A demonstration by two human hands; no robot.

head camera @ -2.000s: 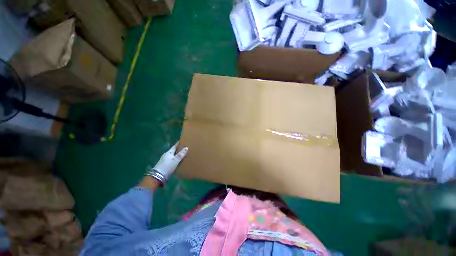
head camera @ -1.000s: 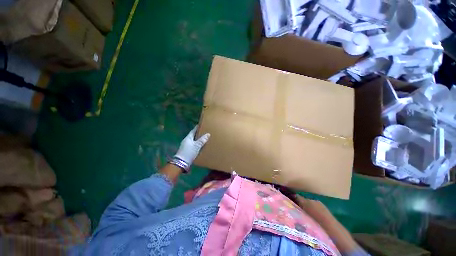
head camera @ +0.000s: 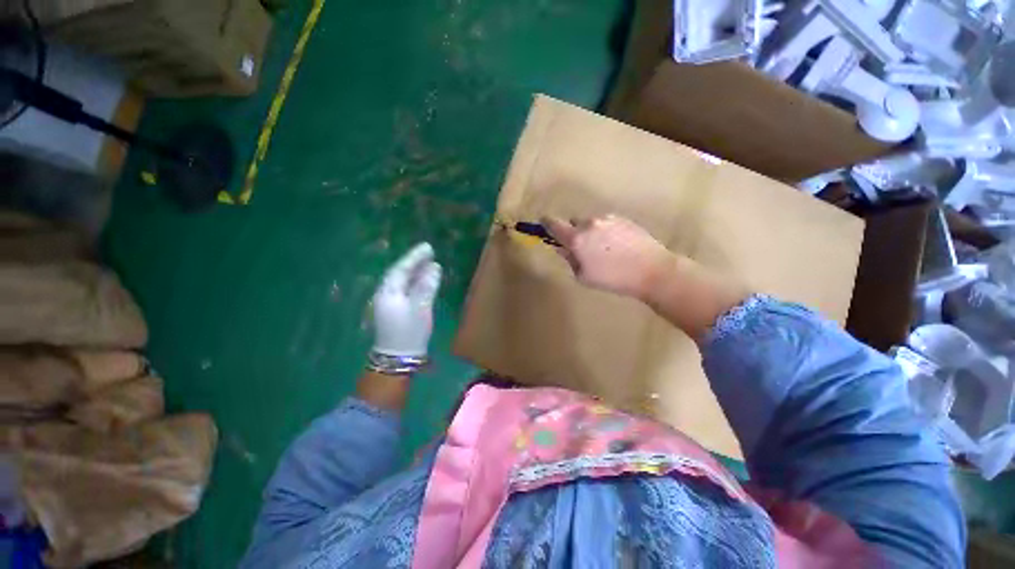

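A closed brown carton [head camera: 601,333] lies tilted in front of me, with tape along its top seam. My right hand [head camera: 607,253] is bare and grips a yellow and black utility knife [head camera: 532,232]. The knife's tip is at the taped seam near the carton's left edge. My left hand [head camera: 405,302], in a white glove with bangles at the wrist, is held off the carton's left side. It holds nothing and does not touch the carton.
Open cartons [head camera: 757,117] heaped with white moulded parts [head camera: 879,100] stand at the right. A black fan base [head camera: 191,165] and a carton [head camera: 167,45] stand at the upper left. Brown sacks or wrapped bundles [head camera: 111,445] lie at the lower left. A yellow line crosses the green floor.
My right hand has come over the carton with the knife. My left hand has let go of the carton's left edge and moved off it. The view has shifted, so the carton appears turned slightly clockwise.
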